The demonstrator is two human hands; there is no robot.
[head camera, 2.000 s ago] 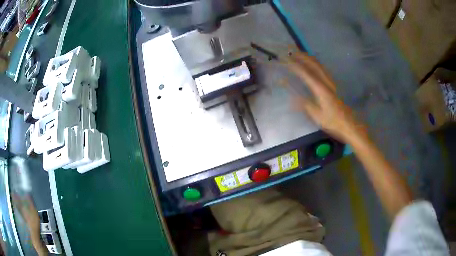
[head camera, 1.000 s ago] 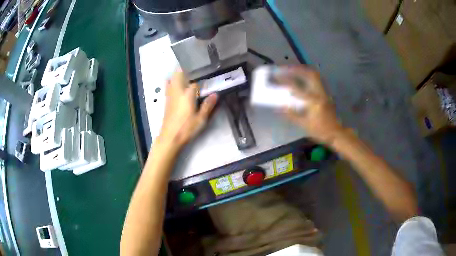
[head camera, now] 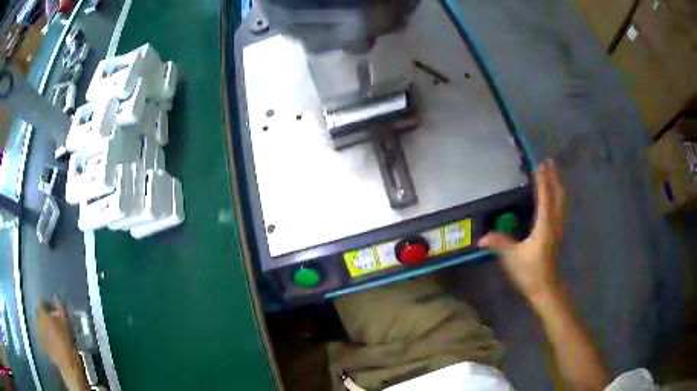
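The press fixture (head camera: 374,136) stands on the silver base plate (head camera: 306,179). A bright strip, seemingly the white housing (head camera: 368,112), shows in it. The blurred grey horn (head camera: 348,75) is directly behind and above; contact is unclear. My right hand (head camera: 535,244) is empty, thumb and fingers spread around the right green button (head camera: 506,223). My left hand (head camera: 57,336), small and blurred, is over the belt at the lower left, beside a pale blurred piece (head camera: 84,332); its grip is unclear.
White housings (head camera: 115,156) are heaped on the green worktop (head camera: 183,305). Small parts (head camera: 49,218) lie on the dark belt. The red stop button (head camera: 413,250) and left green button (head camera: 306,276) are on the press front. Cardboard boxes (head camera: 657,61) stand at the right.
My right hand has left the plate with its white housing, now gone from it, and moved to the right button. My left hand has moved from the fixture to the belt. The view has shifted.
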